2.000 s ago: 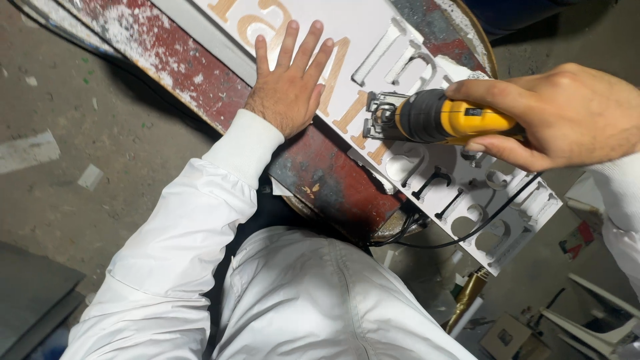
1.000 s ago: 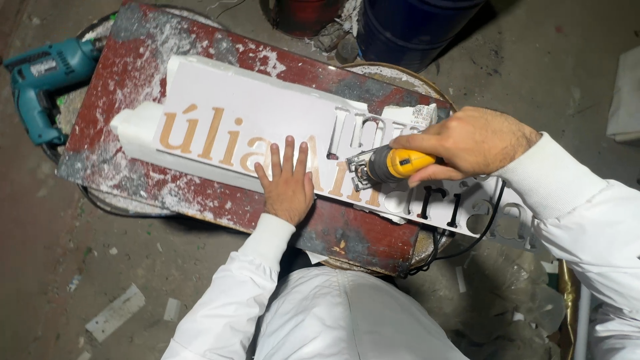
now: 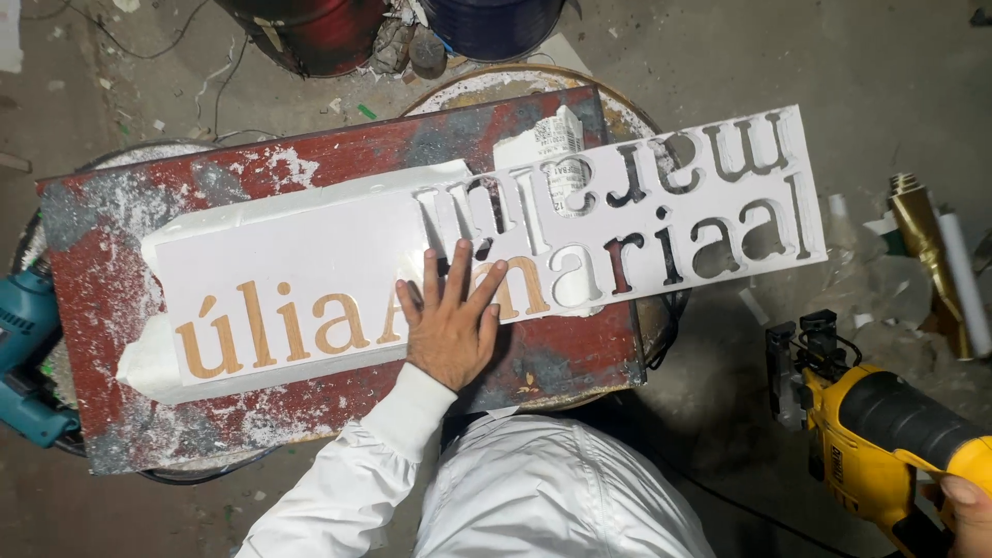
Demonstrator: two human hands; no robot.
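A white sheet with letter-shaped cutouts lies slantwise on a worn red board, its right end sticking out past the board. Wood-coloured letters show along its lower left. My left hand lies flat on the sheet with fingers spread, over part of those letters. At the lower right, my right hand is cut off by the frame edge and grips a yellow and black DeWalt jigsaw, held clear of the sheet. Crumpled white packaging bearing print lies under the sheet.
The red board rests on round drum tops. A teal power tool sits at the left edge. Red and dark blue drums stand behind. A gold foil roll and plastic scraps lie at right; a cable runs below the jigsaw.
My right hand has lifted the jigsaw off the sheet and carried it to the lower right. My left hand still lies on the sheet. The view has shifted.
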